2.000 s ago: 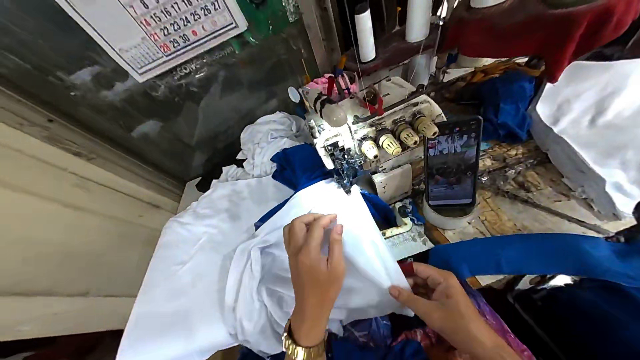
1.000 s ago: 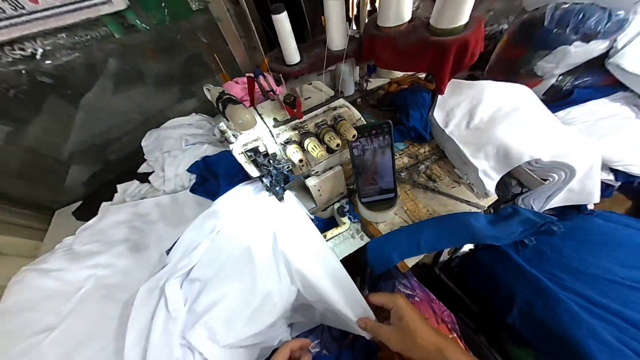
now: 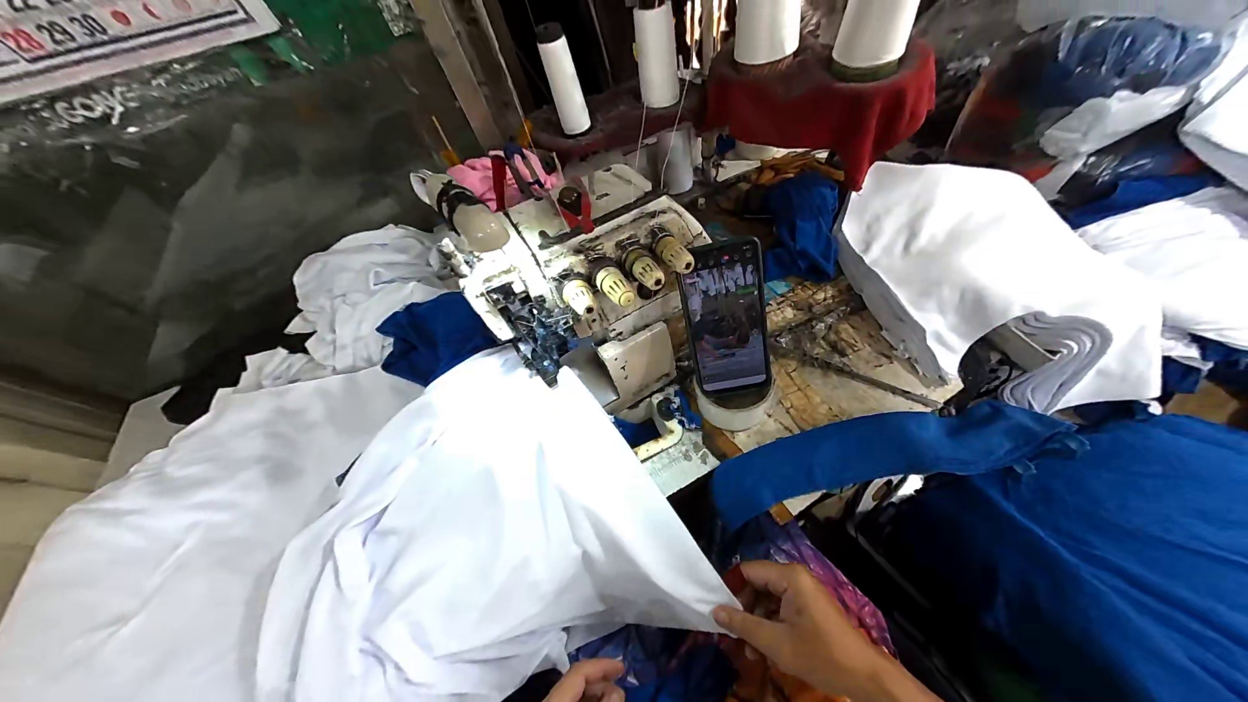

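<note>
A white fabric piece (image 3: 507,507) runs from under the presser foot area of an overlock sewing machine (image 3: 595,283) down toward me. My right hand (image 3: 795,629) pinches its lower right corner between thumb and fingers. At the bottom edge, my left hand (image 3: 587,680) shows only its curled fingers, beside the cloth's lower folds; whether it holds any cloth is hidden. A blue fabric piece (image 3: 439,336) lies behind the white cloth, left of the needle area.
Right of the machine, a phone (image 3: 726,317) stands in a round white holder (image 3: 738,408). A blue fabric strip (image 3: 877,450) crosses the table's front edge. Folded white fabric (image 3: 1004,263) lies at right, above blue cloth (image 3: 1121,546). Thread cones (image 3: 658,54) stand behind.
My left hand has left the top of the white cloth and moved down to the bottom edge. My right hand still holds the corner. The view has shifted right.
</note>
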